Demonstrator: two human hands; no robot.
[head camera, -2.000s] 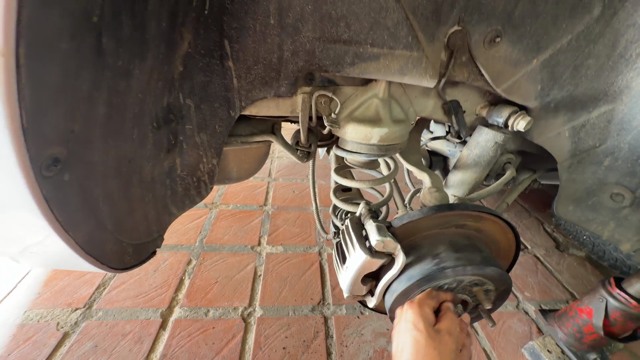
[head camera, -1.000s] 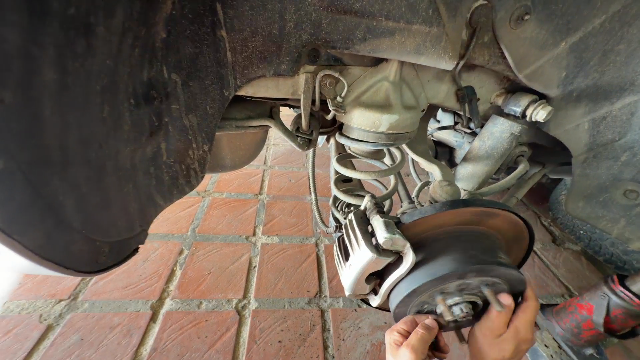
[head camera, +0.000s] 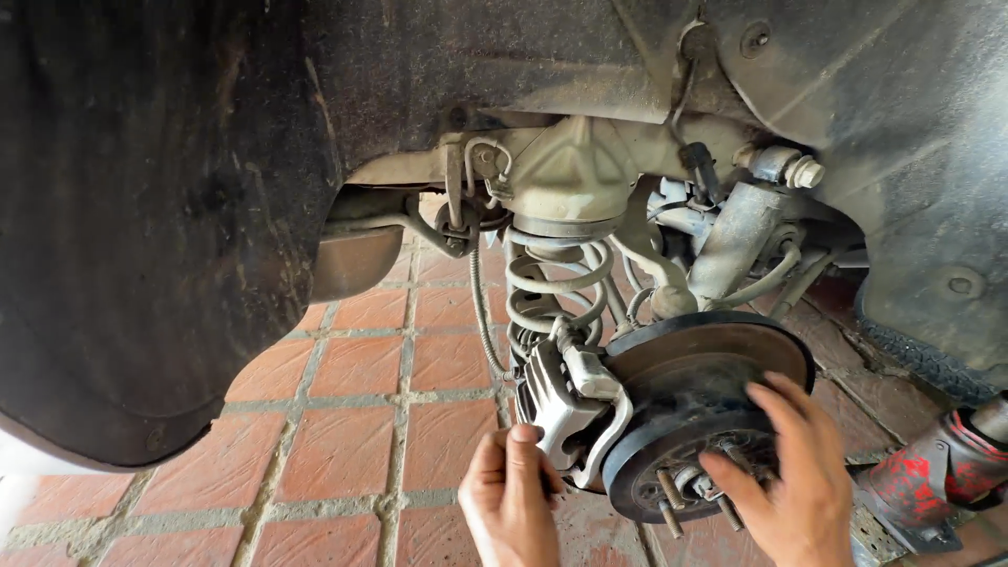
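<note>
My left hand (head camera: 512, 496) is curled just below the silver brake caliper (head camera: 563, 402), its thumb and fingers pinched on a small dark piece that they mostly hide. To the right, my right hand (head camera: 795, 472) spreads its thumb and fingers in front of the brake disc (head camera: 685, 417); whether the fingertips touch it is unclear. Threaded wheel studs (head camera: 669, 492) stick out around the hub nut (head camera: 699, 482). The caliper straddles the disc's left edge. Behind it stands a coil spring (head camera: 551, 291) beneath a pale spring seat (head camera: 575, 177).
A dark wheel-arch liner (head camera: 157, 236) fills the left. A shock absorber (head camera: 736, 236) slants behind the disc. At the lower right stands a worn red jack (head camera: 913, 480), near a tire (head camera: 921, 354). Red floor tiles (head camera: 346, 449) lie below.
Both hands were at the hub a second ago. The left has moved left, away from the studs, and the right is now spread higher before the disc. Two seconds ago only one hand showed.
</note>
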